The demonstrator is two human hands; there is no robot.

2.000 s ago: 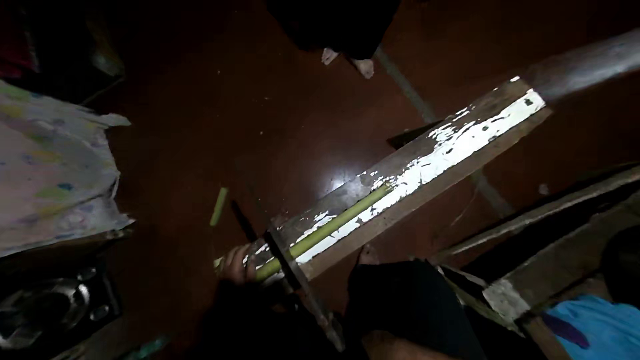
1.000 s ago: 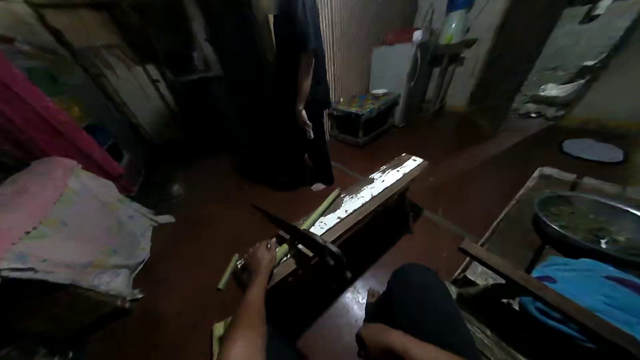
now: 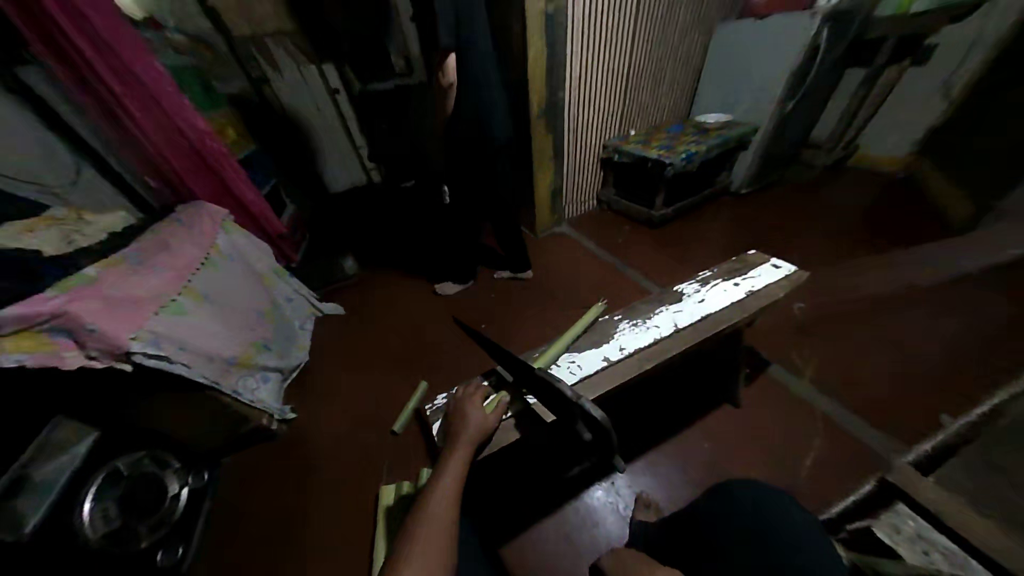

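Observation:
My left hand (image 3: 472, 416) grips the near end of a long green stalk (image 3: 570, 336) on the narrow wooden bench (image 3: 696, 344). The stalk lies lengthwise and passes by a dark tapered blade (image 3: 504, 356). The blade crosses the bench slantwise, and its thick, curved dark end (image 3: 596, 420) hangs over the near side. Whether it is fixed there is too dark to tell. My right hand (image 3: 636, 562) shows partly at the bottom edge, by my knee, away from the blade; its fingers are unclear. A short green piece (image 3: 410, 408) is on the floor, left of the bench.
More green pieces (image 3: 388, 516) are beside my left forearm. A person in dark clothes (image 3: 480, 160) stands beyond the bench. A cloth-covered surface (image 3: 232, 296) and a gas stove (image 3: 136, 500) are at left, a low table (image 3: 680, 148) at back right, a wooden frame (image 3: 952, 496) at lower right.
The view has tilted up from the floor to the room. My left hand remains at the stalk near the blade.

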